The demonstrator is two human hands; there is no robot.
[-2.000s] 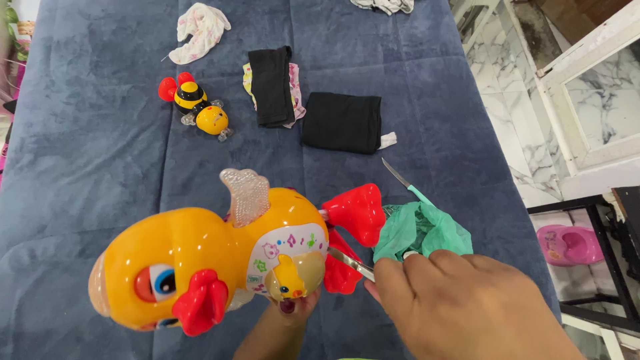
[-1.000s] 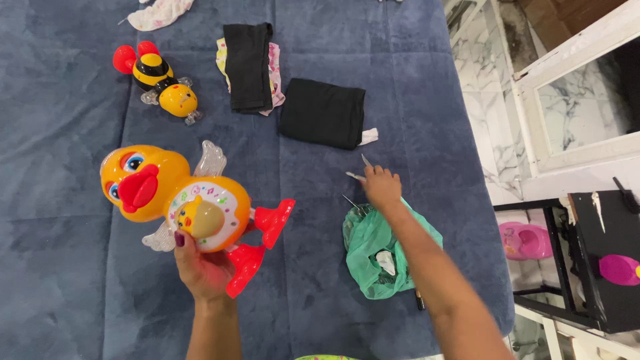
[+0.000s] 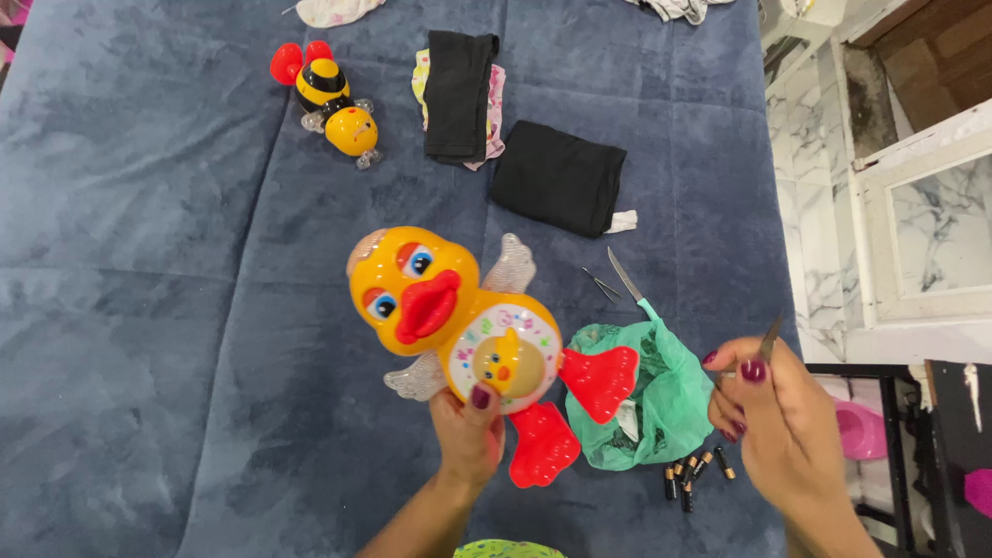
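My left hand grips a yellow plastic duck toy by its lower body, the thumb on the front beside the chick picture. The duck has a red beak, red feet and clear wings, and its face is turned up to me. My right hand, at the right, is closed on a small pointed metal tool, whose tip sticks up past the fingers; its kind cannot be told. Between the hands lies a crumpled green plastic bag. Beyond the bag are a knife with a green handle and small metal tweezers.
Several batteries lie near the bag. A bee toy, folded black cloth and another black cloth over patterned fabric rest farther back on the blue bedding. Right of its edge are a black frame and a pink item.
My right hand has lifted from beside the knife and moved right, with a pointed tool now showing in it. My left hand still holds the duck.
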